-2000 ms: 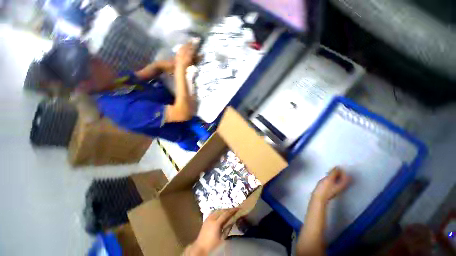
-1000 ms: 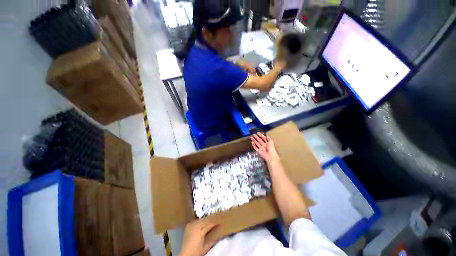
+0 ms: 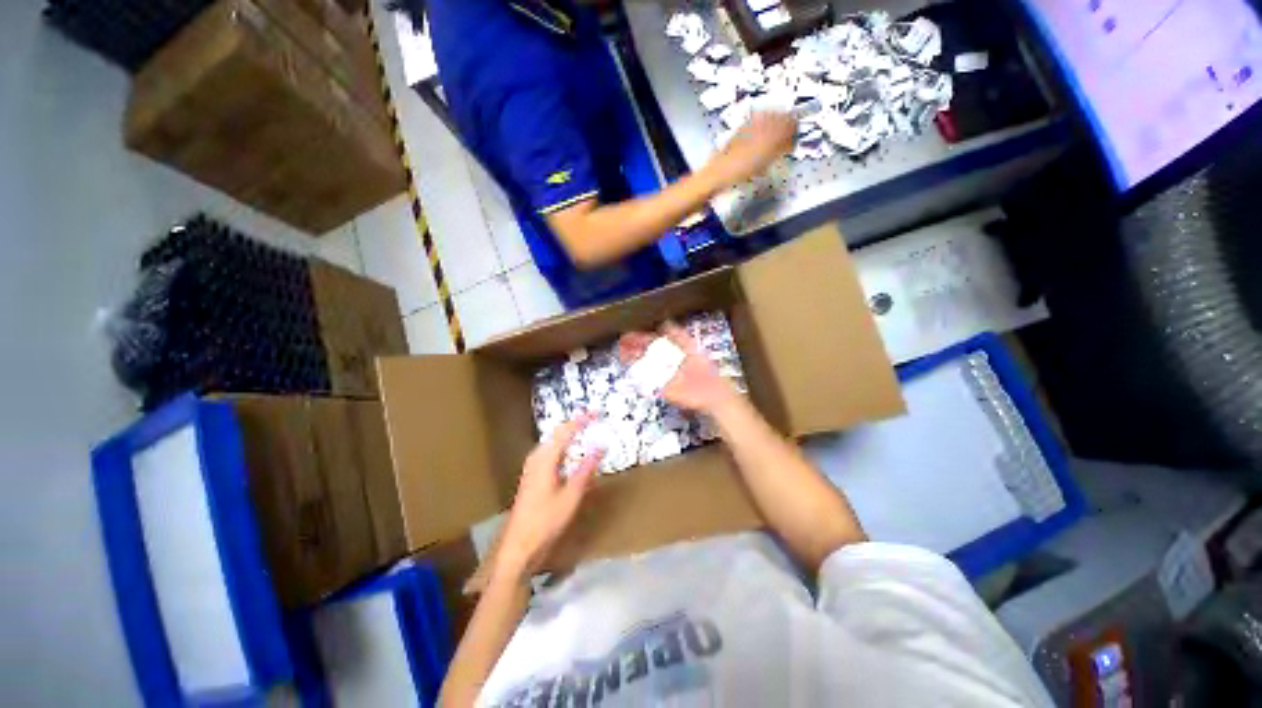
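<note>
An open brown carton (image 3: 830,332) with its flaps out stands right in front of me, full of small white and silvery units (image 3: 630,422). My right hand (image 3: 695,376) is inside the carton at its far side and holds a white unit (image 3: 656,365) between the fingers. My left hand (image 3: 556,484) is over the near left part of the carton, fingers apart, touching or just above the units. Whether it grips one is unclear.
A person in blue (image 3: 533,125) sits beyond the carton, an arm over a bench (image 3: 817,180) heaped with white pieces. A blue-rimmed tray (image 3: 1031,408) lies at right, with units lined along one edge. More blue-rimmed trays (image 3: 229,539) and cartons (image 3: 263,125) stand at left. A monitor (image 3: 1149,83) is upper right.
My right hand has moved from the carton's far right edge down into it and taken hold of a white unit. My left hand has moved from the near rim to over the units.
</note>
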